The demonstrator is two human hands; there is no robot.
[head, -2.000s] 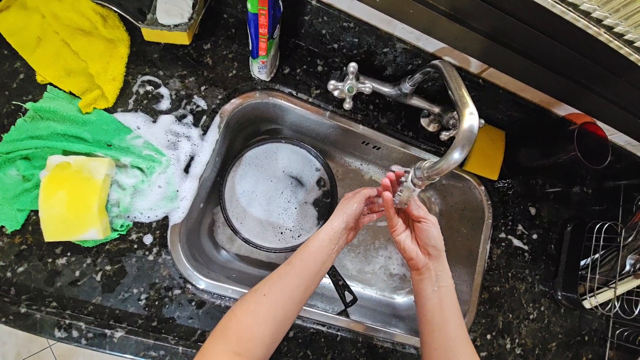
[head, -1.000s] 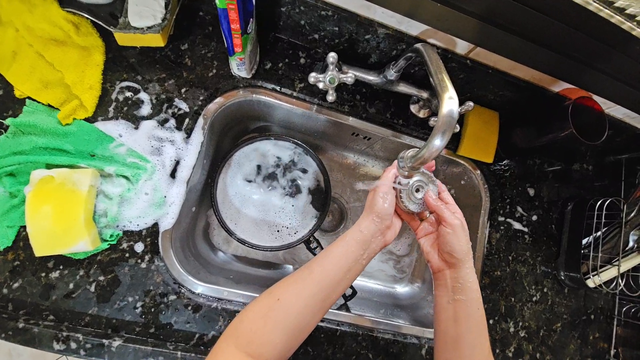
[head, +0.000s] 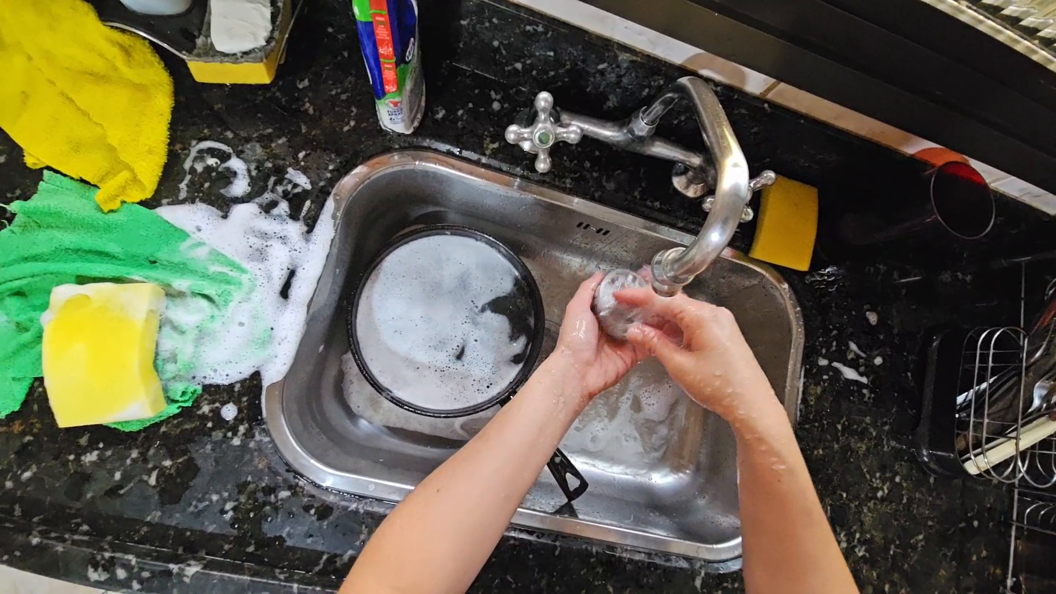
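Note:
Under the spout of a chrome faucet point(head: 718, 206), my left hand point(head: 592, 346) holds a small round clear object point(head: 615, 301), perhaps a glass lid or cup. My right hand point(head: 689, 342) has its fingers on the object's face and right side; whether it also grips it, I cannot tell. Both hands are wet and over the right half of the stainless steel sink point(head: 528, 520). To their left in the sink sits a black frying pan point(head: 445, 322) full of sudsy water, its handle passing beneath my left forearm.
Left of the sink lie a soapy green cloth point(head: 107, 247), a yellow sponge point(head: 103, 355) and a yellow cloth point(head: 91, 99). Behind stand a plastic package point(head: 392, 66) and the faucet's cross handle point(head: 543, 132). Another sponge point(head: 784, 223), a red-tinted glass point(head: 961, 198) and a wire cutlery rack point(head: 994, 404) are at right.
One second ago both hands held the round object from its sides, its ridged face showing; now my right fingers lie across it. The suds in the pan have shifted.

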